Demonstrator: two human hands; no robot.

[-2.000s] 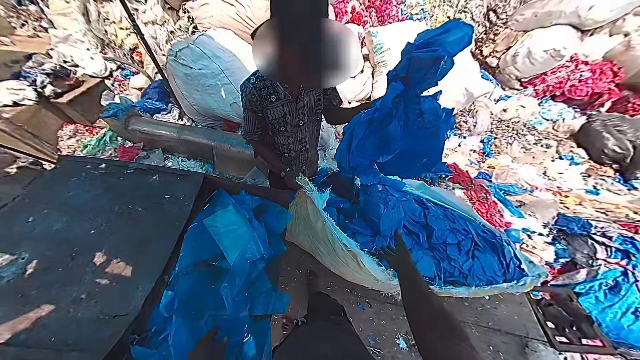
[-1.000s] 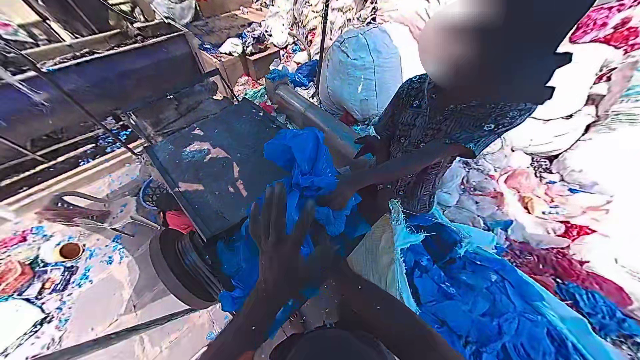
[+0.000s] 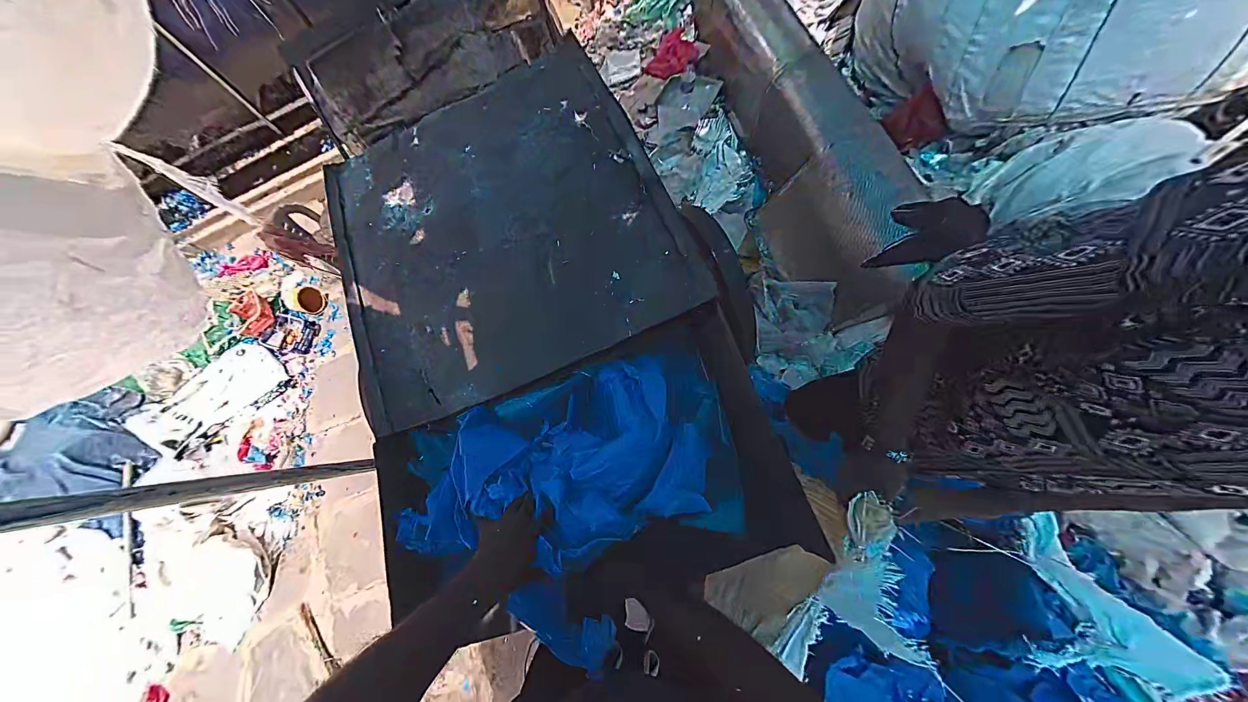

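Crumpled blue plastic film (image 3: 595,439) fills the open mouth of a dark metal box-like machine (image 3: 526,244). At the film's near left edge is my left hand (image 3: 509,541), touching it, with the fingertips partly buried in the folds. My right hand (image 3: 624,575) lies in deep shadow by the near edge of the film; its fingers and any hold are hard to make out. A strip of the blue film hangs down between my forearms. To the right, more blue film (image 3: 994,595) fills a woven plastic sack (image 3: 1121,604) with a frayed edge.
Another person's patterned clothing (image 3: 1072,390) and arms are close on the right, one hand (image 3: 931,232) raised, the other near the sack's edge. Behind stands a metal beam (image 3: 819,146) amid plastic scraps. A pole (image 3: 185,495) crosses at left; full sacks (image 3: 1053,58) stand upper right.
The view has swung left and down from the sack onto the machine. A second ago both my hands were at the blue film, beside the other person's outstretched arm; that arm has since drawn back.
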